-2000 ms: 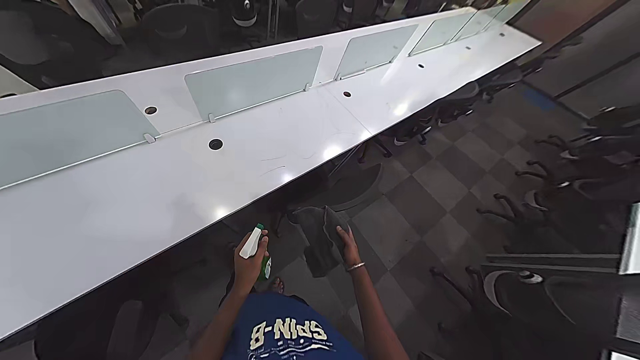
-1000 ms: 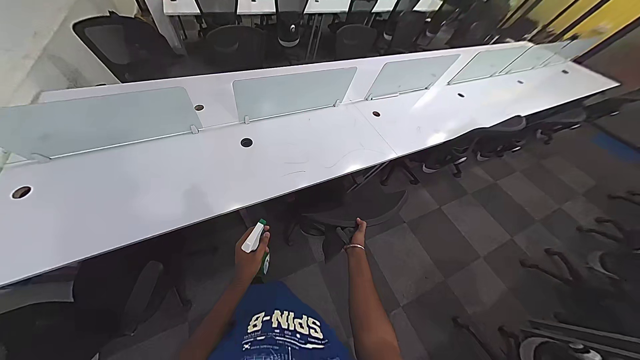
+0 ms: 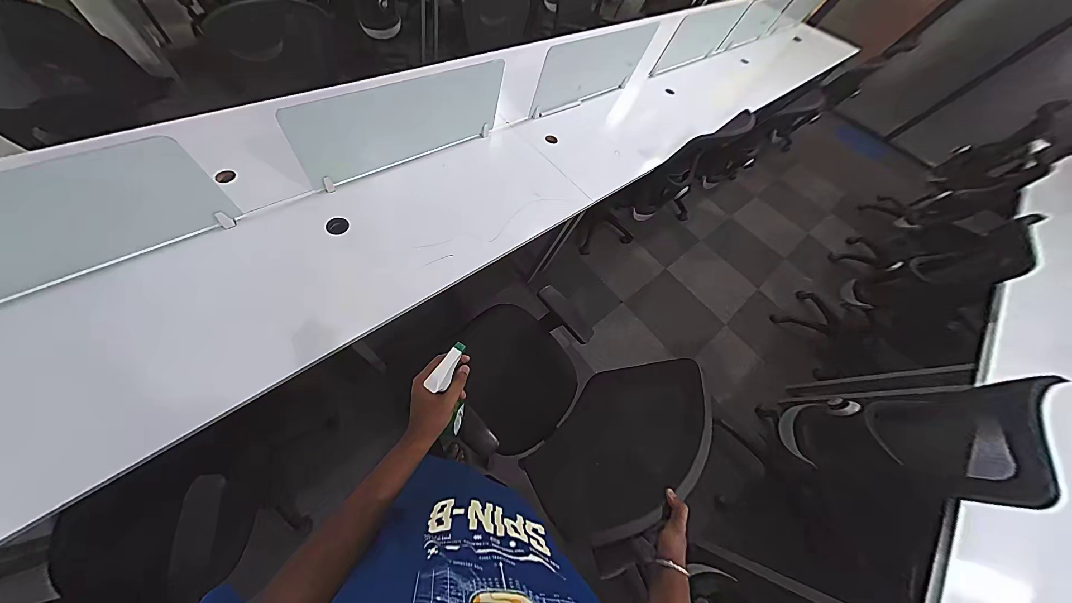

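My left hand (image 3: 437, 400) is closed around a spray bottle (image 3: 444, 368) with a white trigger head, a green nozzle tip and a green body, held above the seat's left side. My right hand (image 3: 673, 529) rests at the lower right edge of the black backrest (image 3: 628, 448) of an office chair, thumb on its rim; its other fingers are largely hidden. The chair's dark seat (image 3: 521, 377) and an armrest (image 3: 564, 315) lie between the backrest and the long white desk (image 3: 276, 335).
Frosted glass dividers (image 3: 394, 121) stand along the desk, which has round cable holes (image 3: 337, 226). More office chairs (image 3: 904, 444) are at the right beside another white desk (image 3: 1005, 553). Another dark chair (image 3: 151, 536) stands at the lower left. Checkered carpet (image 3: 678, 293) covers the floor.
The chair has moved out from the desk's edge and turned, its seat and backrest now in full view. My right hand has moved lower and to the right. The view has shifted.
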